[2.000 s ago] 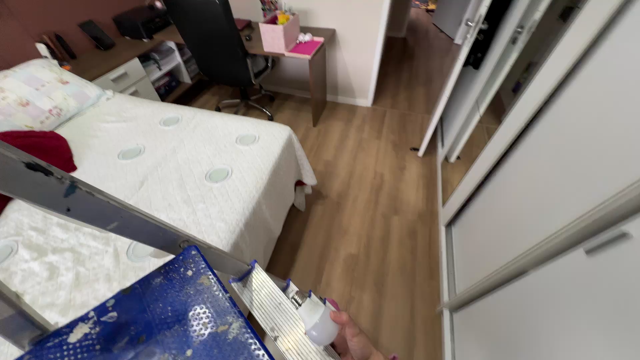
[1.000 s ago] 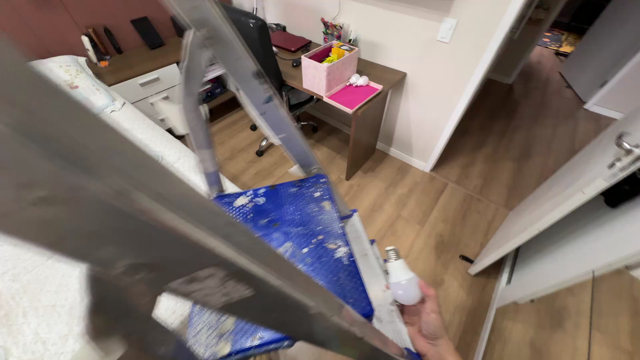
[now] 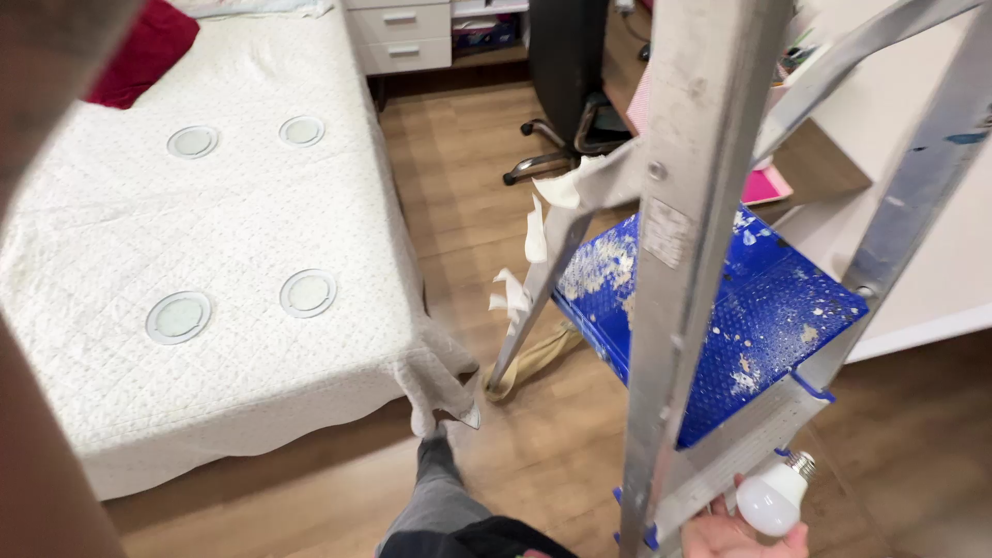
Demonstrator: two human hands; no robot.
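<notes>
My right hand (image 3: pixel 744 535) holds a white LED light bulb (image 3: pixel 771 496) at the bottom right, its metal screw base pointing up and to the right. Just beside it stands an aluminium stepladder (image 3: pixel 690 232) with a paint-spattered blue platform (image 3: pixel 775 325). Torn white strips hang from one of the ladder's bars. Along the left edge runs a blurred arm; my left hand is outside the view. Several round, pale discs with rims (image 3: pixel 178 318) lie on the white quilted bedspread (image 3: pixel 256 217).
The bed's corner is left of the ladder. My leg in grey fabric (image 3: pixel 442 496) is between them. A beige cloth strip (image 3: pixel 539 360) lies by the ladder's foot. Behind are a black office chair (image 3: pixel 566 70), a wooden desk (image 3: pixel 829 167) and white drawers (image 3: pixel 399 35).
The view has swung strongly to the left and down from the doorway. The bulb stays in my right hand. The ladder now stands at the right of the view.
</notes>
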